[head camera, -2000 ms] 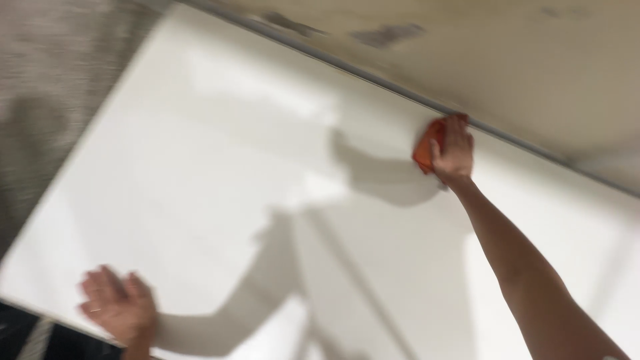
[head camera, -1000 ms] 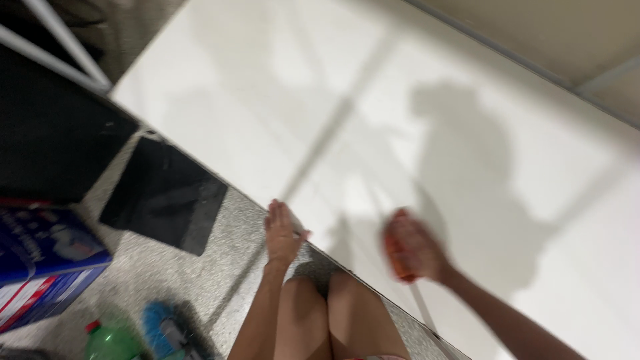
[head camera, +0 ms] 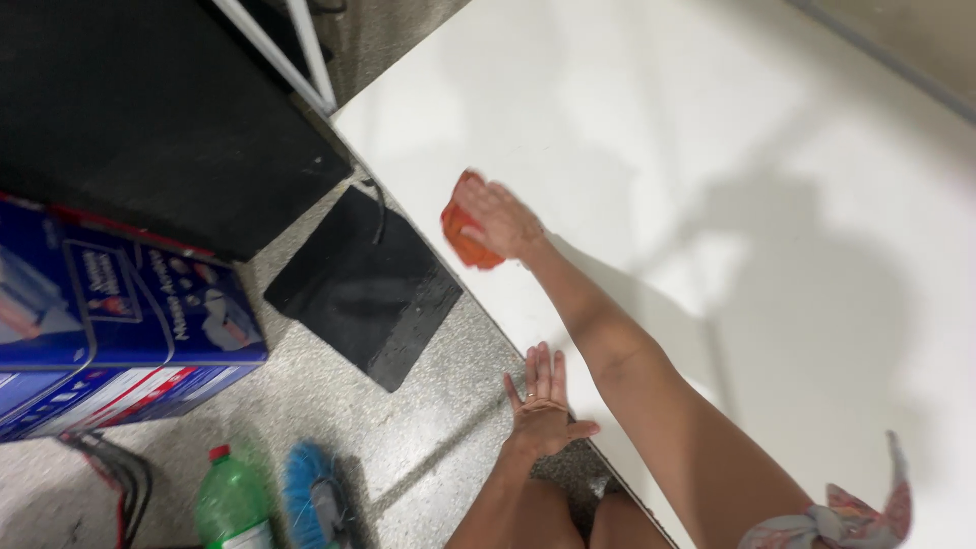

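A large white panel (head camera: pixel 610 91) fills the right and middle of the head view. Near its left edge my right hand (head camera: pixel 499 217) presses an orange cloth (head camera: pixel 461 229) against the surface, fingers spread over it. Lower down, my left hand (head camera: pixel 543 408) lies at the panel's near edge with its fingers apart and a ring on one finger; it holds nothing. My right arm stretches across the panel and casts a shadow on it.
On the speckled floor (head camera: pixel 366 450) lie a black flat sheet (head camera: pixel 366 290), a green plastic bottle (head camera: pixel 232 499) with a red cap, a blue-bristled brush (head camera: pixel 305 488) and cables (head camera: pixel 137 473). A blue printed box (head camera: pixel 122 305) and a black panel (head camera: pixel 152 114) stand at left, near white metal bars (head camera: pixel 278 57).
My right hand with the orange cloth has moved from the panel's far edge toward me, then across to its left edge. My left hand stays by the near edge. The view has shifted.
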